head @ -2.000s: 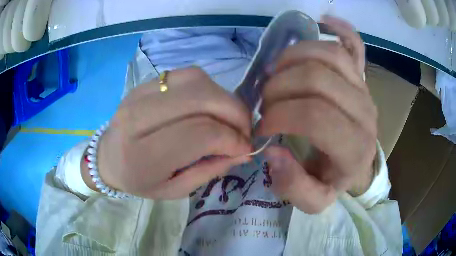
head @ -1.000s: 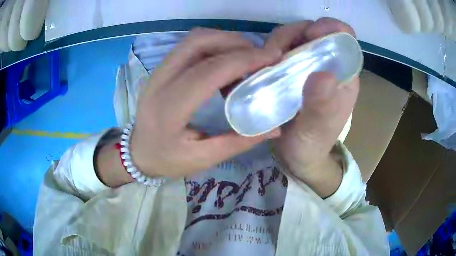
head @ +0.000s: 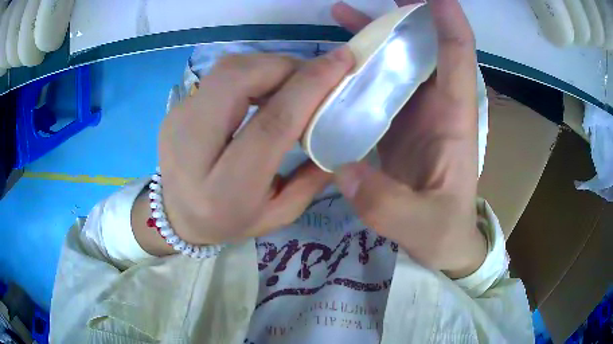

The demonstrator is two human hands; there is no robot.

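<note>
A cream housing half [head: 376, 94] is held tilted over my lap, with its shiny silver-grey hollow facing the camera and its upper end at the top edge of the picture. My left hand [head: 245, 144] grips its left rim and lower end with the fingers. My right hand [head: 427, 158] is behind and along its right side, with the thumb at the lower end and fingers reaching up past the shell. The shell's outer back is mostly hidden by the hands.
Rows of cream shells [head: 40, 27] lie on the pale bench top [head: 201, 15] at the upper left, with more shells at the upper right. A brown carton [head: 521, 161] with crumpled white film [head: 600, 158] is at the right. A blue stool [head: 50, 114] stands at the left.
The shell has tilted more upright and moved up since one second ago. My right thumb has moved from inside the hollow to the lower rim, and my right fingers have straightened upward.
</note>
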